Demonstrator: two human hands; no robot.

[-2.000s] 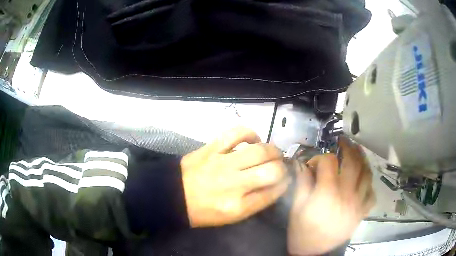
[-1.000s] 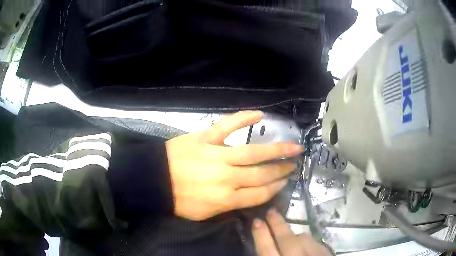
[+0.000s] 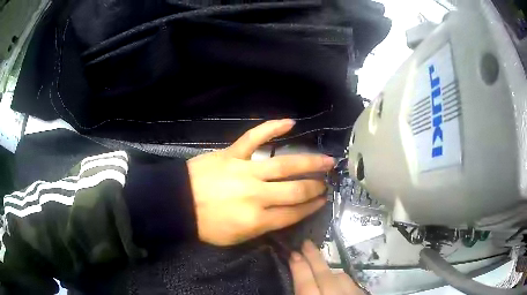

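Observation:
A large black garment piece [image 3: 214, 75] with thin pale stitch lines lies across the machine table. My left hand [image 3: 260, 190] lies flat on dark cloth just left of the needle area, fingers spread and pointing at the presser foot [image 3: 340, 167], which is mostly hidden. My right hand [image 3: 323, 276] is at the bottom edge, partly cut off, with its fingertips on the dark cloth edge near my left hand. Whether it pinches the cloth is unclear.
The off-white JUKI machine head [image 3: 399, 132] stands right of my hands. A grey cable [image 3: 456, 276] curves below it. Metal thread parts [image 3: 433, 235] sit under the head. The white table [image 3: 384, 63] shows behind the cloth.
My right hand has moved from the needle area down to the bottom edge. My left hand has flattened and spread its fingers. The machine and garment appear further left in view.

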